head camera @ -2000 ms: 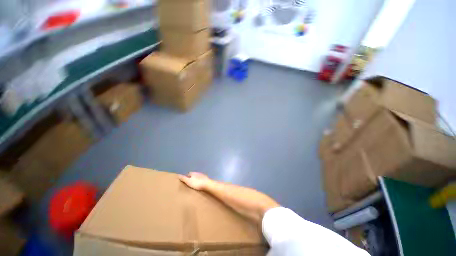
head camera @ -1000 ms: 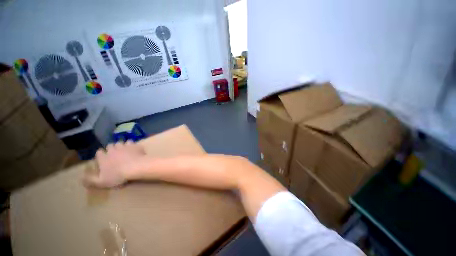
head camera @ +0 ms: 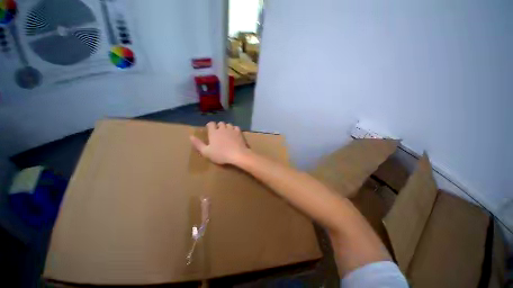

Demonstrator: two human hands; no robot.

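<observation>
A large brown carton [head camera: 135, 191] fills the lower left and middle of the view, its closed top facing up. A strip of clear tape with a loose, crumpled end lies along the middle of the top. My right hand [head camera: 224, 144] is bare and lies on the carton's top near its far edge, fingers over that edge, thumb spread to the left. My left hand is not in view. The carton's underside and whatever bears it are hidden.
Open cartons [head camera: 455, 242] with raised flaps stand at the right against the white wall [head camera: 371, 67]. A red box [head camera: 208, 93] stands on the floor by a doorway. A blue object [head camera: 39, 197] is at the left. Printed test charts [head camera: 63, 31] hang on the far wall.
The view has turned right and come nearer the doorway and open cartons. The held carton has moved along with my right hand, which stays at its far edge.
</observation>
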